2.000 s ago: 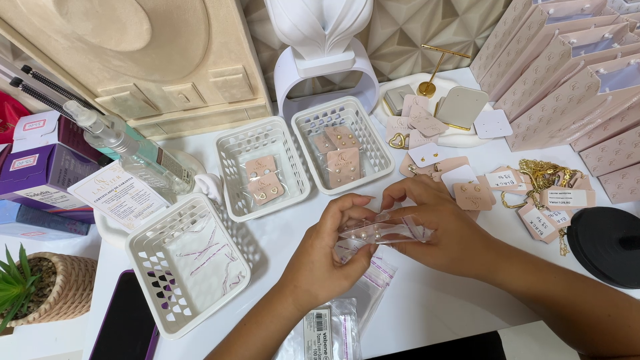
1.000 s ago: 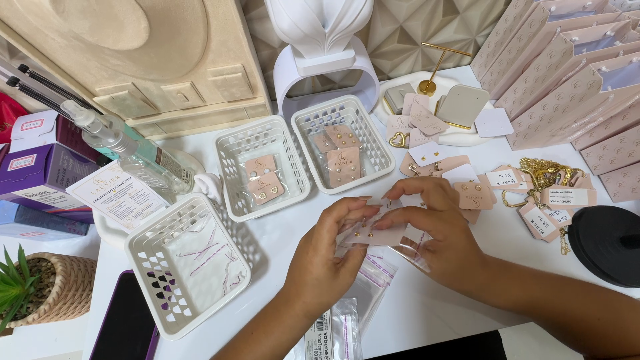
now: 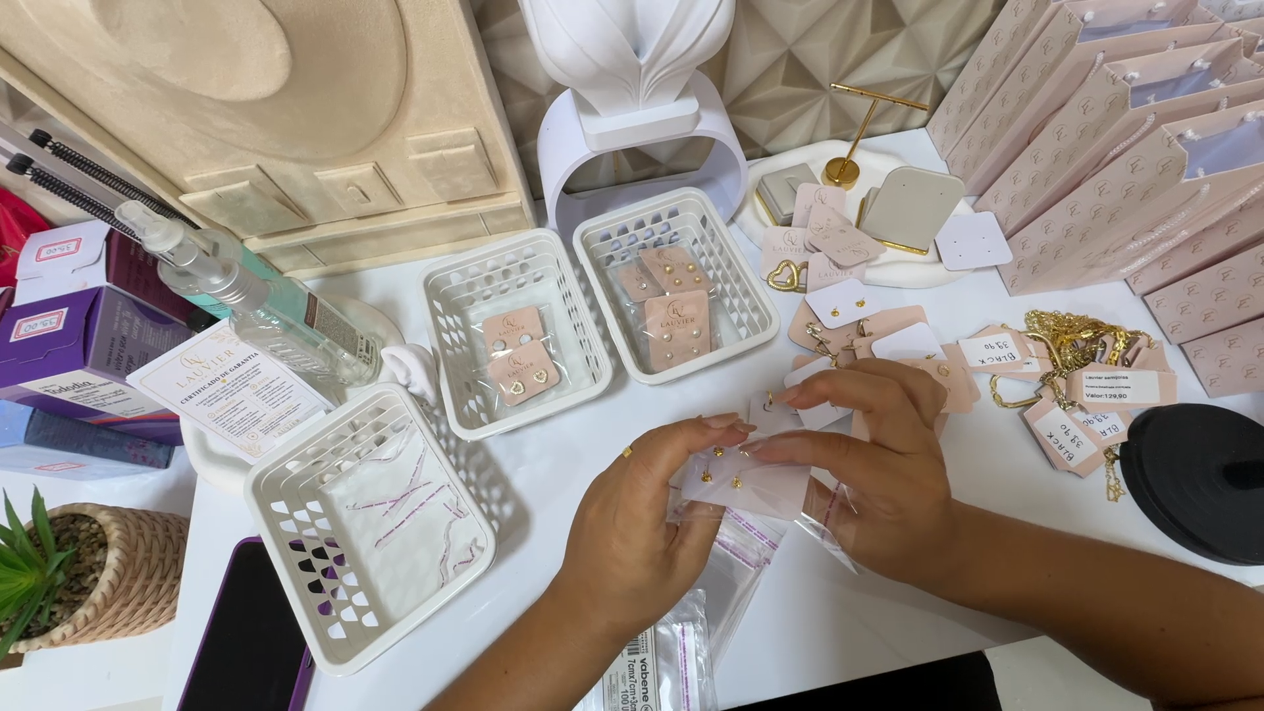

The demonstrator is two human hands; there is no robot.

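My left hand (image 3: 642, 504) holds a pale pink earring card (image 3: 755, 491) with small gold earrings, its fingers at the card's left side. My right hand (image 3: 874, 469) pinches the card's upper edge and a clear plastic bag (image 3: 828, 523) around or against it; how far the card is inside I cannot tell. Below the hands lie clear bags with purple seal strips (image 3: 741, 553). Carded earrings in bags lie in the middle basket (image 3: 523, 370) and in the right basket (image 3: 676, 331). More earring cards (image 3: 834, 301) are spread behind my right hand.
A left white basket (image 3: 370, 632) holds seal-strip scraps. Around the table are a phone (image 3: 247, 632), a potted plant (image 3: 118, 573), spray bottles (image 3: 296, 316), a white display bust (image 3: 642, 59), gold chains with tags (image 3: 1071, 346), a black round stand (image 3: 1200, 484) and pink paper bags (image 3: 1096, 128).
Two seconds ago the hands were close together on crinkled clear plastic. The card's face with gold earrings now shows between them, and the fingers have shifted along it.
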